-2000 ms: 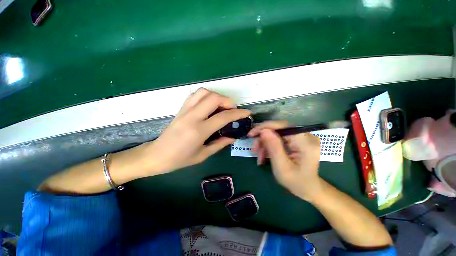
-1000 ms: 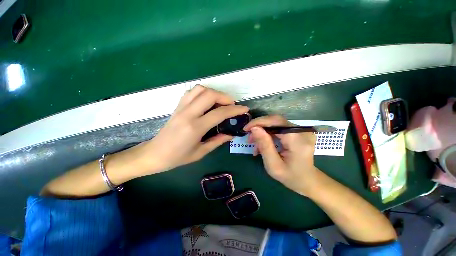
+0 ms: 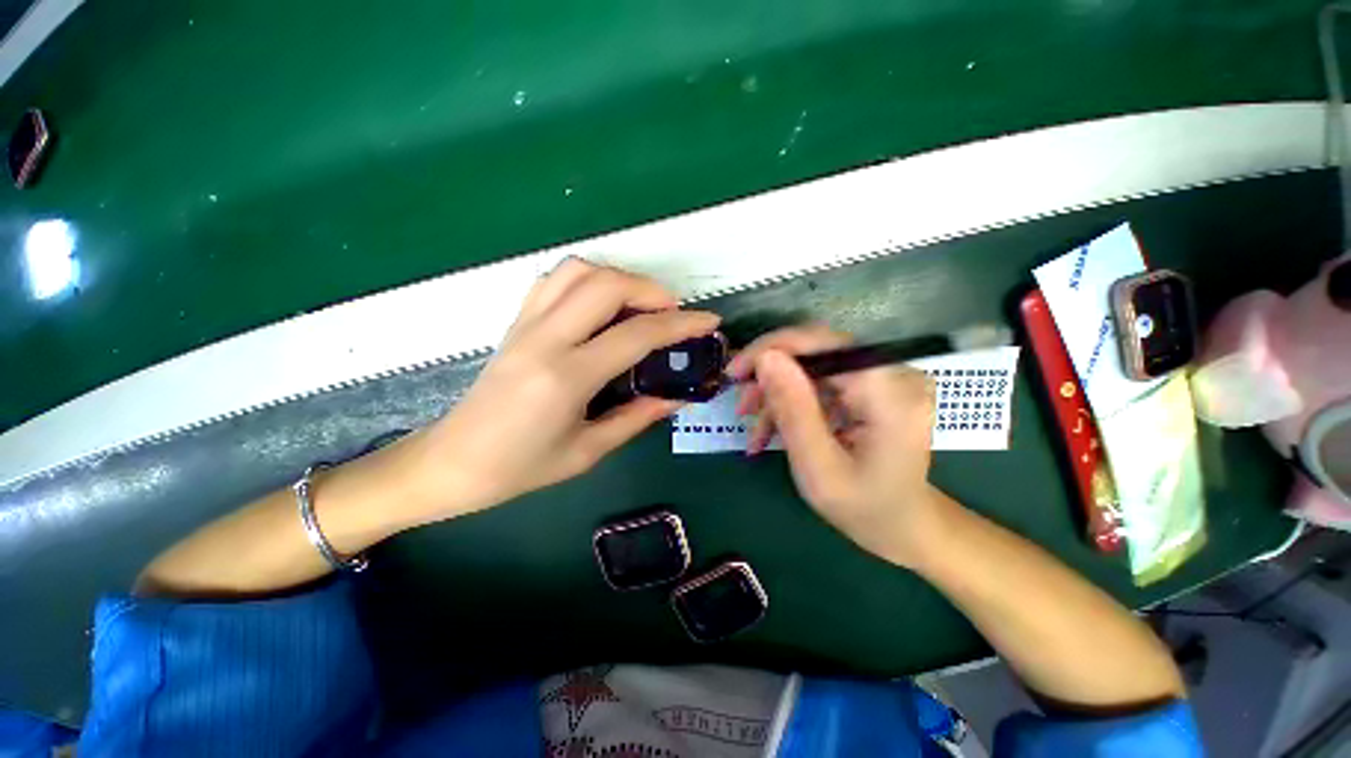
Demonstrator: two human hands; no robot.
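My left hand holds a dark smartwatch body between thumb and fingers, over the bench. My right hand is slightly blurred and holds a dark brush-ended pick like a pen. Its working end is hidden at my fingertips, close to the watch's right edge. Its pale brush end points right. The white adhesive dot sheet with rows of small dark rings lies under and beside my right hand. Two more watch bodies lie on the bench nearer to me.
At right a red packet lies beside a white packet with a sample watch on it. A pink and white fan stands at the right edge. Beyond the white rail, a watch sits on the green belt.
The pick's brush end has swung away from me since one second ago. The watch on the belt has moved nearer the left edge. Both hands stay close together at the held watch.
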